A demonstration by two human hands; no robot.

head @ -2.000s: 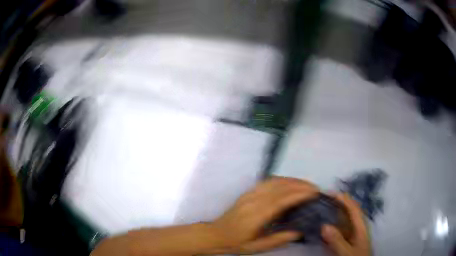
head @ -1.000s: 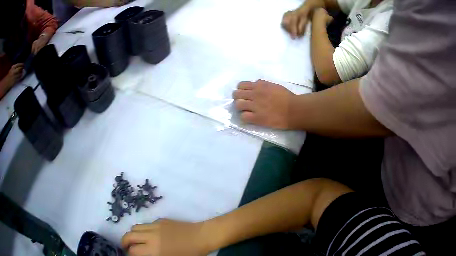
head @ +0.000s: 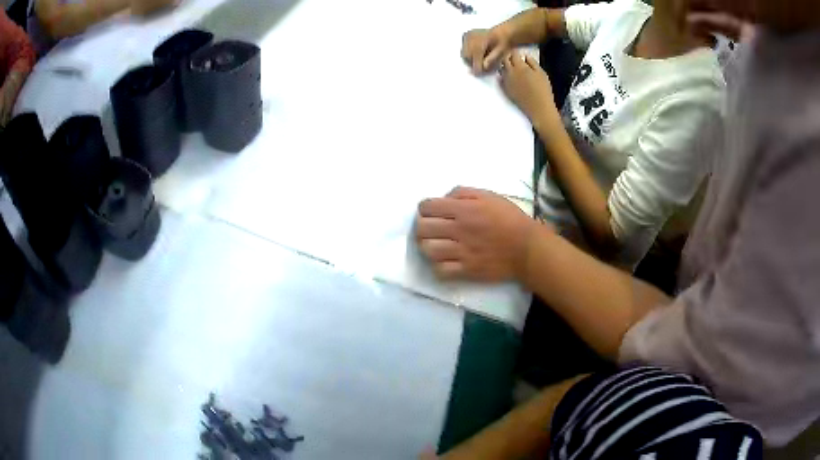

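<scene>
A loose pile of small dark armed fittings lies on the white table covering at the bottom edge, partly cut off. My right forearm, in a dark sleeve with white stripes, comes in at the bottom right. It runs out of the picture at the bottom edge, so my right hand is not visible. My left hand is not in view. No housing in my hands can be seen.
Stacked dark housings stand in several columns at the left and upper left. A neighbour's closed hand rests on the covering at centre right. A person in a white top has both hands at the table's far right edge. A green table edge shows.
The view has swung from a blurred table area to this one and then upward. The fittings pile sits lower. My right hand and the dark housing beside it have left the picture at the bottom.
</scene>
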